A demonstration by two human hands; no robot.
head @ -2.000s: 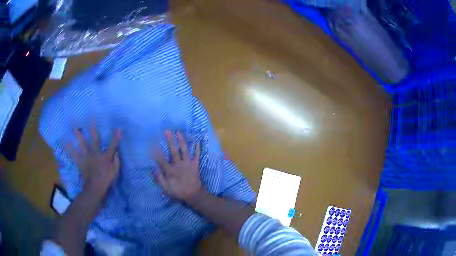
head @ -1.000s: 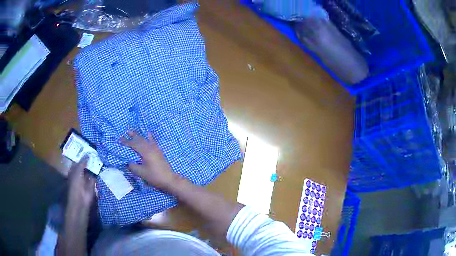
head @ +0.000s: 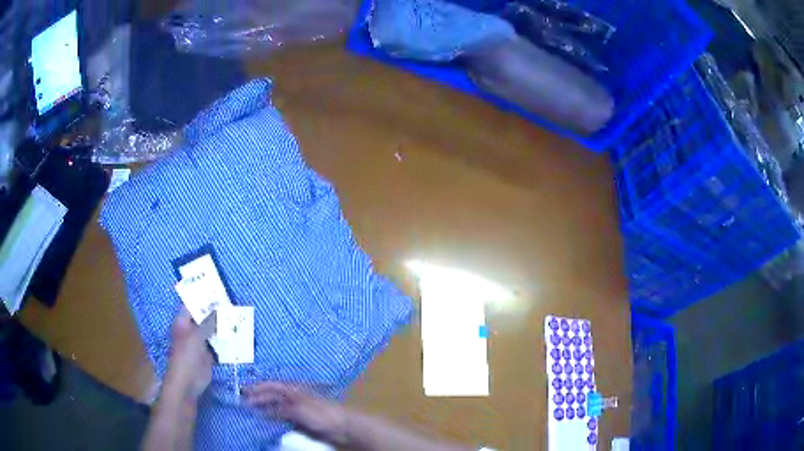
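Note:
The blue-white checked shirt (head: 256, 203) lies spread on the orange-brown table. My left hand (head: 187, 357) holds the hang tags over the lower part of the shirt. One white tag (head: 204, 287) has a black backing card; a second white tag (head: 235, 335) hangs beside it. My right hand (head: 286, 401) lies at the shirt's lower edge, below the tags; its fingers are bent and partly blurred, and I cannot tell whether they grip the cloth.
A white label sheet (head: 454, 343) and a purple-dot sticker sheet (head: 571, 370) with blue-green clips lie right. Blue crates (head: 696, 203) stand beyond the table's right edge. Clear-bagged dark goods (head: 176, 79), a bright screen (head: 55, 62) and papers (head: 31, 238) are left.
My left hand has moved the tags from the shirt's left edge onto the shirt, right and down. My right hand has slid down from the shirt's middle to its lower edge.

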